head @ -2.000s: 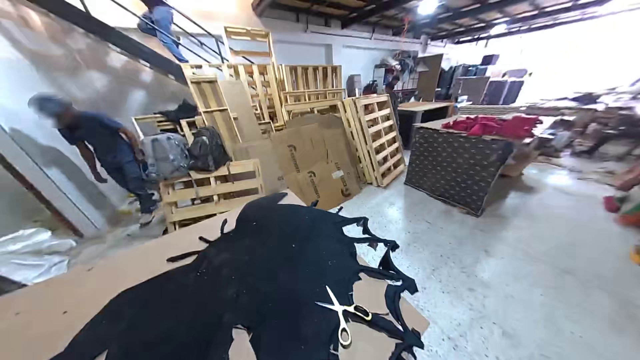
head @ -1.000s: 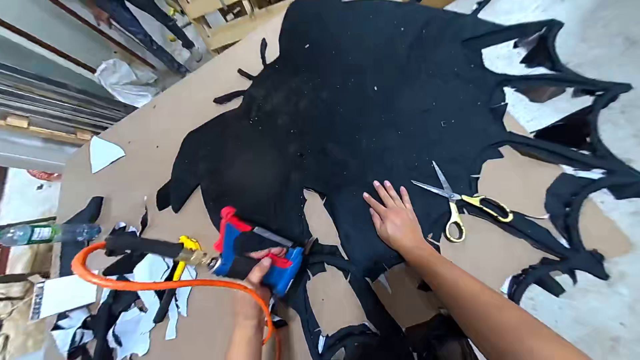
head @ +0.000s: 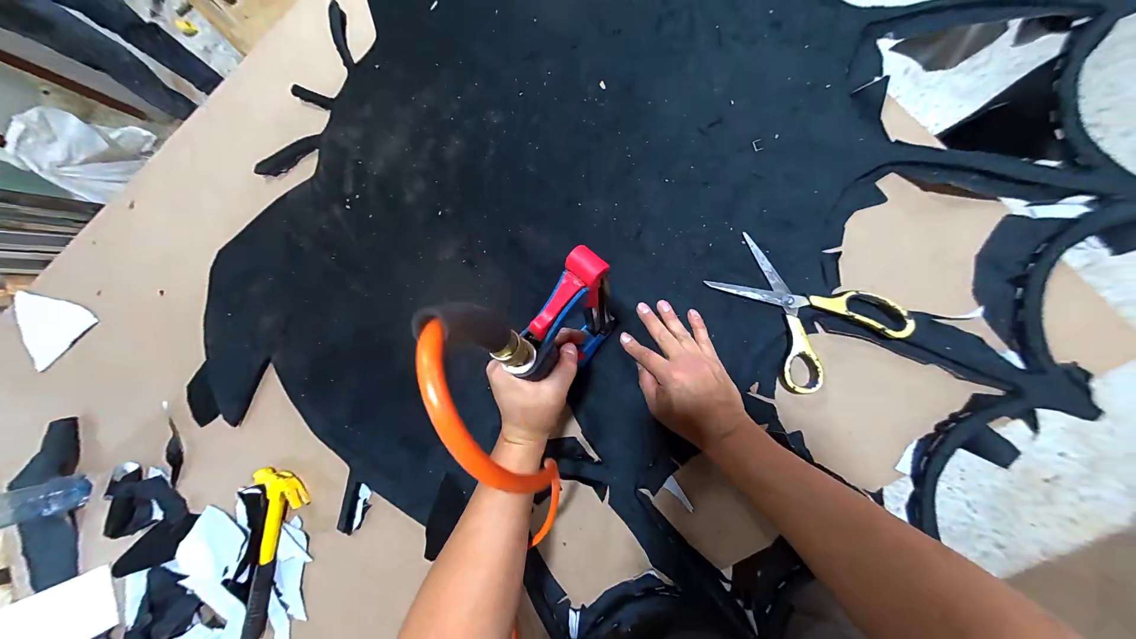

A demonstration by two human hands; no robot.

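Note:
My left hand (head: 535, 390) grips the handle of a red and blue pneumatic staple gun (head: 572, 297), whose nose points down at a large sheet of black material (head: 550, 177). An orange air hose (head: 448, 435) loops from the brass fitting beside that hand. My right hand (head: 688, 373) lies flat on the black sheet just right of the tool, fingers spread, holding nothing. Scissors with yellow handles (head: 792, 302) rest with parted blades to the right of it. The sheet's right side is cut into strips and loops around openings, where cardboard shows.
A yellow-headed hammer (head: 280, 497) lies on black and white scraps at the lower left, near a clear plastic bottle (head: 44, 501). A white scrap (head: 53, 328) sits on the cardboard (head: 133, 257). Beyond the edge are a white plastic bag (head: 80, 151) and a person's legs (head: 142, 40).
The staple gun has moved right, from over the sheet's lower edge to beside my right hand, and has turned from lying sideways to nose down. Two seconds ago neither hand was in view.

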